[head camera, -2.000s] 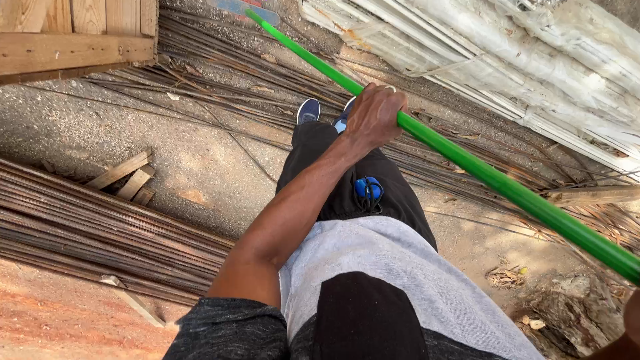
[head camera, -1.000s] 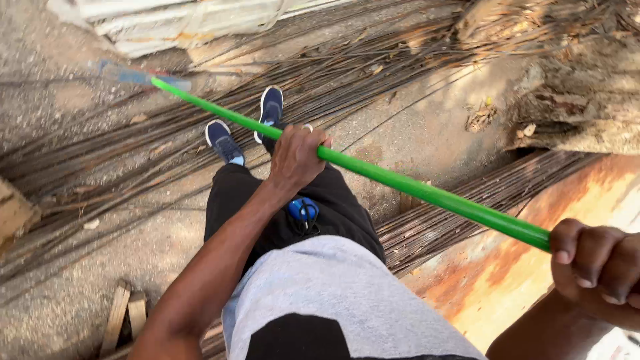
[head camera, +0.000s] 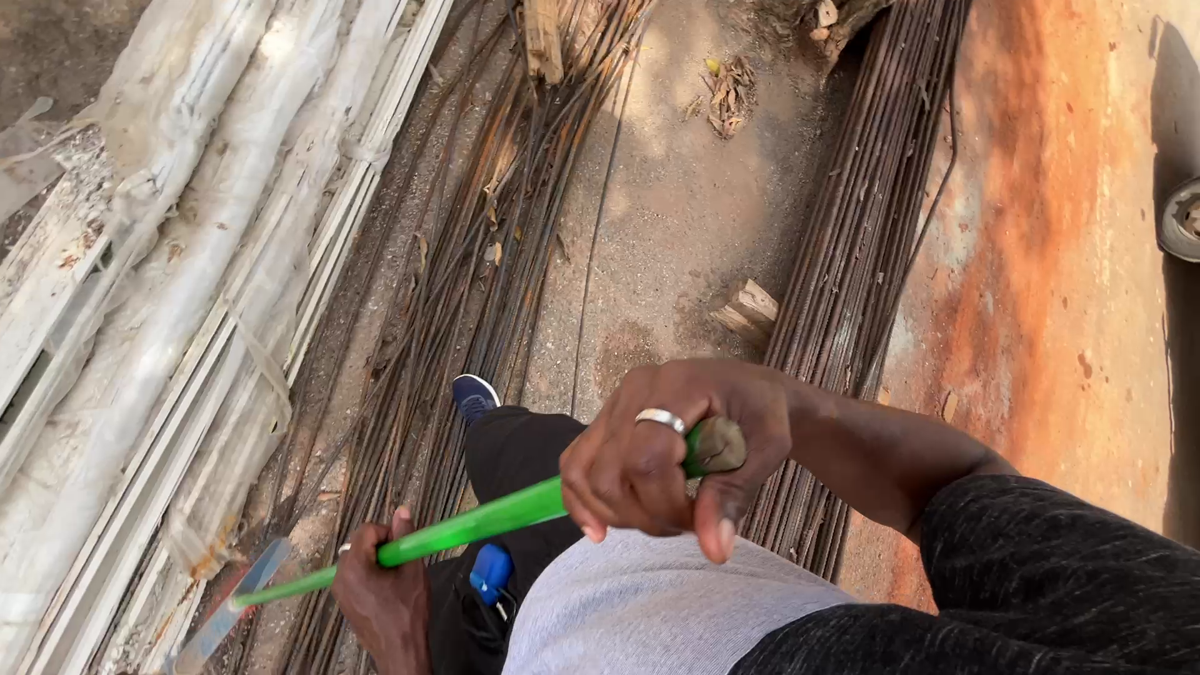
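My right hand (head camera: 670, 450), with a silver ring, is closed around the top end of a green pole (head camera: 497, 516) near the middle of the view. Lower on the same pole my left hand (head camera: 382, 591) grips it, also wearing a ring. A flat, blurred bluish head (head camera: 230, 609) is on the pole's far end at the lower left, near the ground; what tool it is I cannot tell. A blue item (head camera: 490, 572) hangs at the waist of my black trousers, close to the left hand. One dark blue shoe (head camera: 475, 396) shows; the other is hidden.
Long white lengths wrapped in plastic (head camera: 187, 328) lie at the left. Loose rusty rods (head camera: 469, 281) run beside them under my feet. A rebar bundle (head camera: 872, 187) lies right, past a wood block (head camera: 748, 311) and dry leaves (head camera: 731, 97). A wheel (head camera: 1183, 220) shows at the right edge.
The view has turned strongly. The right hand, at the edge of the view before, now shows fully on the pole's end. Both hands remain on the pole.
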